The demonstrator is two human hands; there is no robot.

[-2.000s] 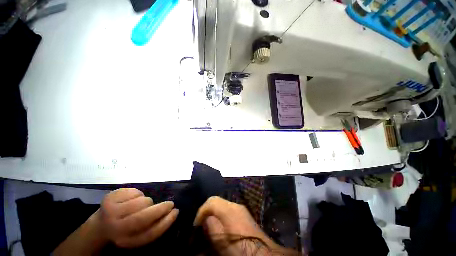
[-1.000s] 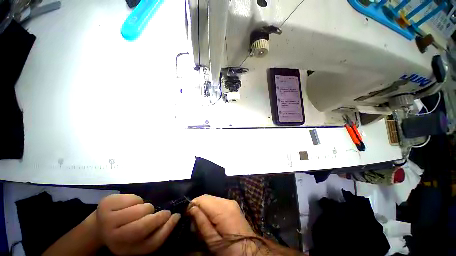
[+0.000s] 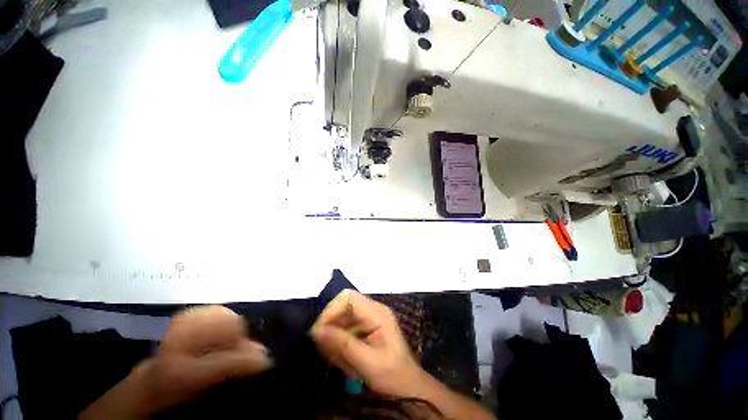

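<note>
A small dark garment piece (image 3: 337, 284) shows its corner over the table's front edge; the rest merges with dark cloth over the lap. My left hand (image 3: 205, 344) is blurred, fingers curled, left of the piece; whether it grips cloth cannot be told. My right hand (image 3: 361, 332) is at the piece with fingertips pinched. A small teal end (image 3: 353, 385) shows below my right palm, perhaps a tool handle. The fingertips' exact hold is unclear against the dark cloth.
White JUKI machine (image 3: 525, 98) stands behind. Phone (image 3: 458, 175), orange-red snips (image 3: 561, 236) and bright blue paddle-shaped object (image 3: 254, 41) lie around it. Dark cloth lies at left (image 3: 20, 156) and lower right (image 3: 554, 369). Blue spool stand (image 3: 603, 61) is on the machine arm.
My right hand has risen over the piece's corner, covering more of it. A teal end now shows under it. My left hand has moved slightly and blurred. The view has shifted slightly.
</note>
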